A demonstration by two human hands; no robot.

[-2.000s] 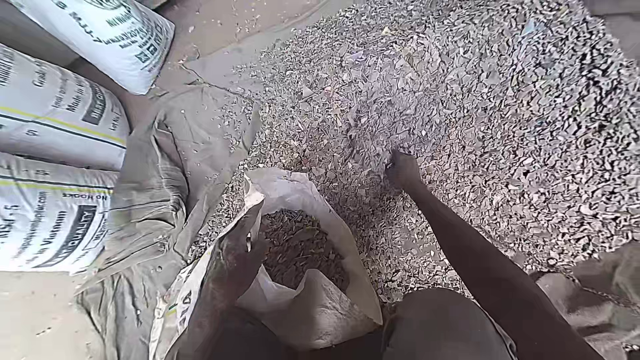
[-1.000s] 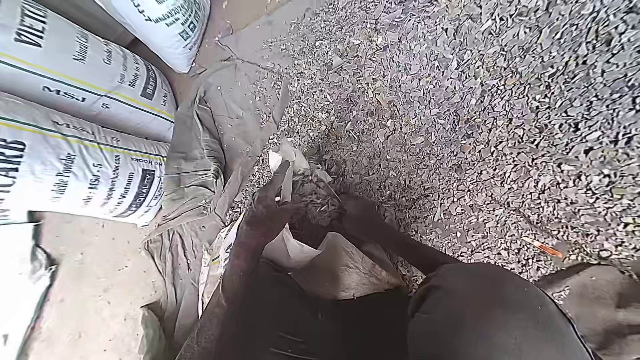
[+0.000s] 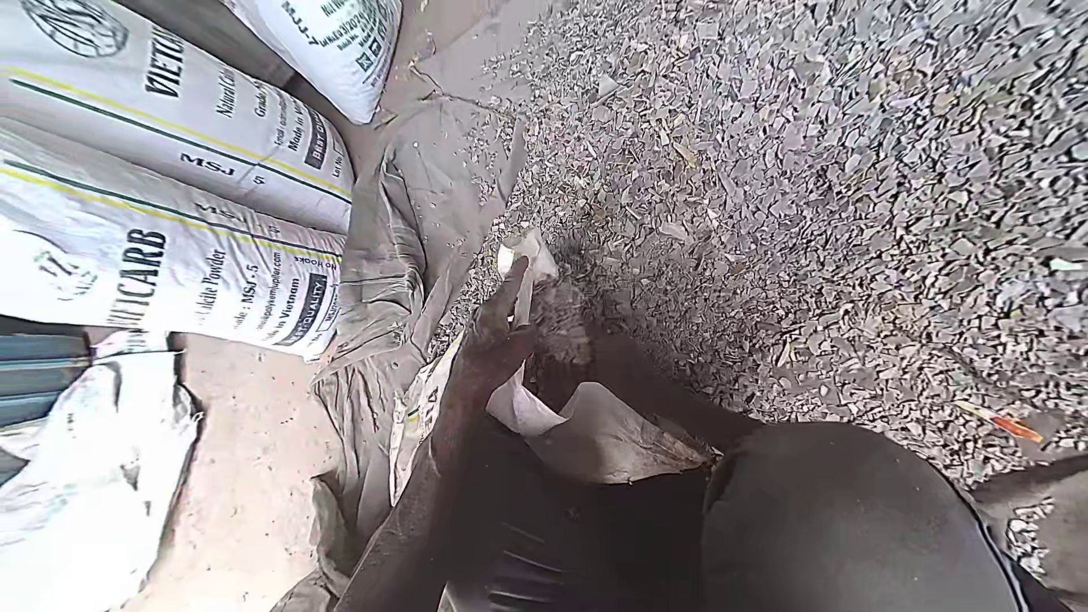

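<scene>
My left hand [image 3: 497, 336] grips the upper edge of an open white woven sack [image 3: 603, 433], with its thumb and fingers about the rim. The sack stands between my legs, its mouth turned toward a spread of small grey-brown flakes [image 3: 807, 212]. My right hand [image 3: 586, 357] is at the sack's mouth, blurred and in shadow, with loose flakes moving beside it. Whether its fingers are closed on any flakes cannot be told. The inside of the sack is mostly hidden by my hands and the folded rim.
Full printed white sacks [image 3: 170, 246] lie at the left, and another [image 3: 331, 42] is at the top. A crumpled grey cloth sheet [image 3: 391, 255] runs beside the flakes. A white sheet [image 3: 93, 476] lies at lower left. An orange-and-white strip [image 3: 1003, 421] rests on the flakes at right.
My right hand has come from out on the flakes to the sack's mouth. My left hand stays at the rim. The view has shifted, showing more of the left side.
</scene>
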